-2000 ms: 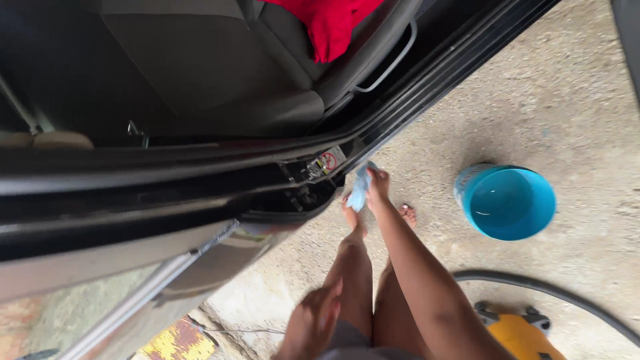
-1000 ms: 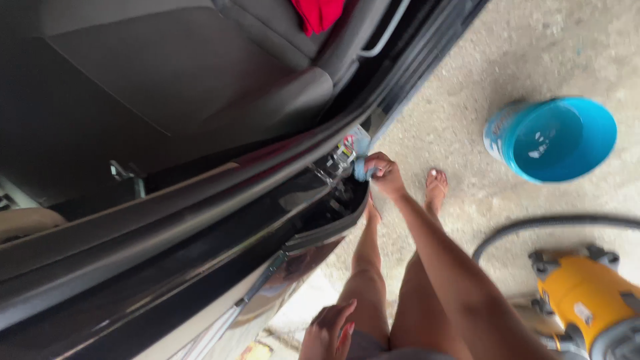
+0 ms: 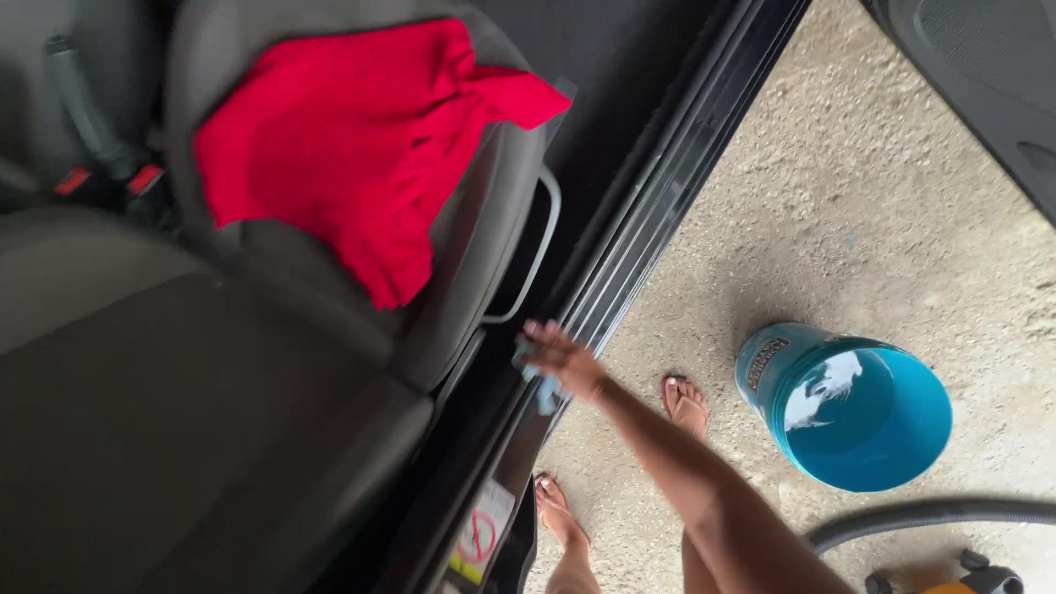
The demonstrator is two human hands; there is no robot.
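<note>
My right hand (image 3: 565, 359) is pressed on a light blue cloth (image 3: 549, 392) at the black door sill (image 3: 619, 264) of a car, beside the grey front seat. The fingers are blurred, and part of the cloth is hidden under them. My left hand is out of view. On the seat (image 3: 462, 280) lies a crumpled red cloth (image 3: 330, 140), a short way up and left of my right hand. A curved metal seat lever (image 3: 548, 239) is close above the fingers.
A blue bucket (image 3: 932, 404) stands on the rough concrete ground right of my feet. Below it are a black ribbed hose (image 3: 932, 516) and part of a yellow and black machine (image 3: 949, 587). An open door panel (image 3: 982, 74) is at the upper right. A warning label (image 3: 483, 532) sits on the door frame.
My right hand with the blue cloth has moved from the door pillar near the label onto the sill beside the seat. My left hand has left the view. The view has shifted toward the seat.
</note>
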